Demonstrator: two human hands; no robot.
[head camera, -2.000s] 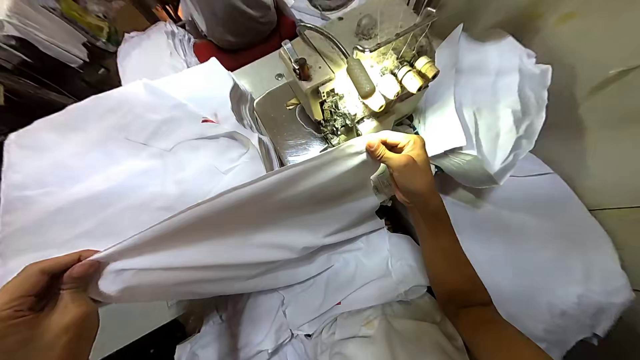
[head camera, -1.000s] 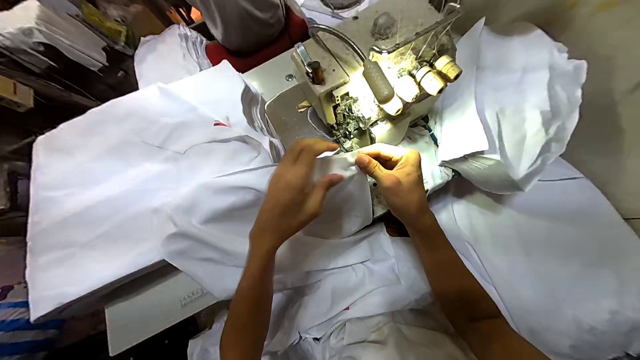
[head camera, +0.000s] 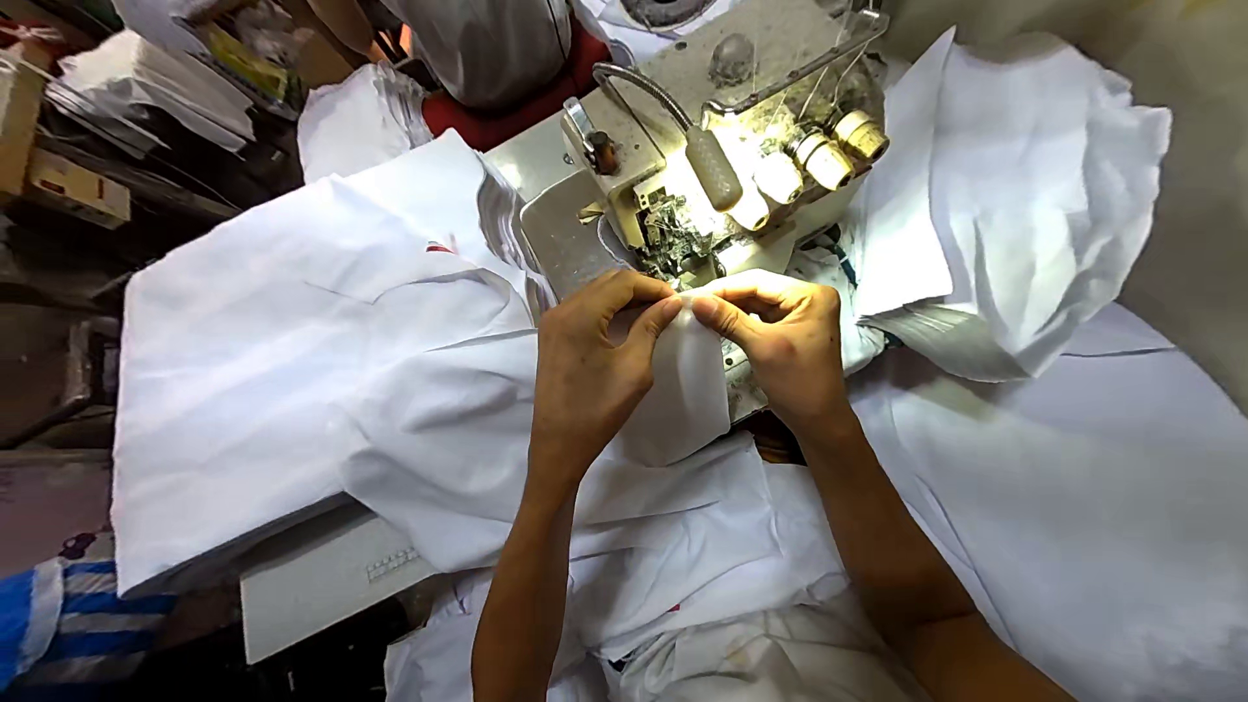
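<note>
My left hand (head camera: 606, 353) and my right hand (head camera: 777, 341) meet fingertip to fingertip, each pinching the edge of a white fabric piece (head camera: 684, 395). The piece hangs down from the fingers, just in front of the needle area of an overlock sewing machine (head camera: 673, 229). A lit lamp on a flexible neck (head camera: 714, 168) shines on the machine and the fingertips. More white cloth lies under and beside my left forearm, so where the held piece ends cannot be told.
A thick stack of white fabric panels (head camera: 244, 361) lies left of the machine. Another white fabric pile (head camera: 1033, 214) is at the right, with cloth draped below it (head camera: 1102, 458). Thread tension knobs (head camera: 824, 161) line the machine. A red seat (head camera: 526, 97) with a person's clothed body stands behind.
Two seconds ago my left hand held the fabric stretched out at the far left; it has since come in beside my right hand. Both hands stay together at the machine's front from one second ago.
</note>
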